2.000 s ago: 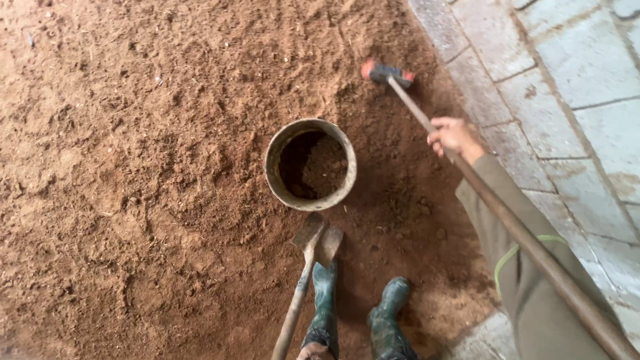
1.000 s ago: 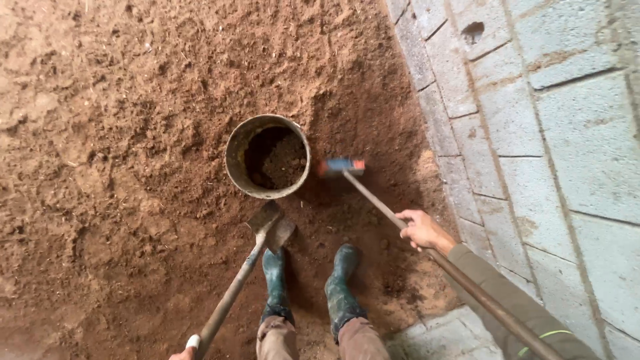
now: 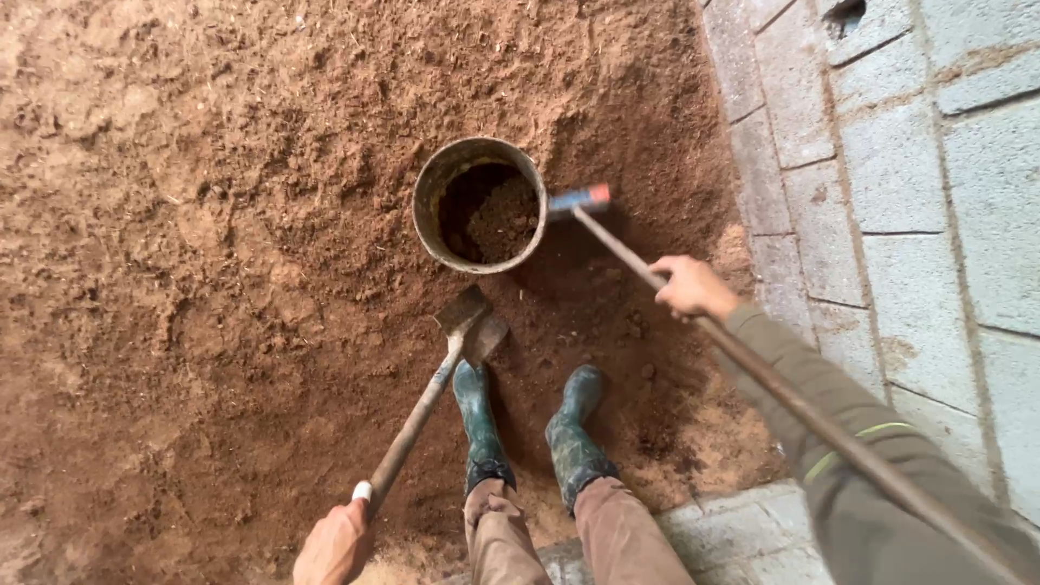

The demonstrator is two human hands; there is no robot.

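My left hand (image 3: 335,543), with a white wrap on one finger, grips the wooden handle of a shovel (image 3: 463,318) whose metal blade rests on the soil beside my left boot. My right hand (image 3: 691,286) is closed around the long shaft of a broom (image 3: 578,201). Its blue and red head, slightly blurred, is at the right side of a round bucket (image 3: 422,213); whether they touch I cannot tell. Dark, crumbly soil (image 3: 505,219) lies inside the bucket, which stands upright just ahead of the shovel blade.
Loose reddish-brown soil (image 3: 203,268) covers the ground around the bucket. A grey block wall (image 3: 898,179) rises along the right side. My green rubber boots (image 3: 573,422) stand on the soil, with pale grey blocks (image 3: 739,528) behind them at the bottom.
The broom head has moved from beyond the bucket's upper right to close beside its right side. My left hand, out of view two seconds ago, now shows on the shovel handle. The view has shifted.
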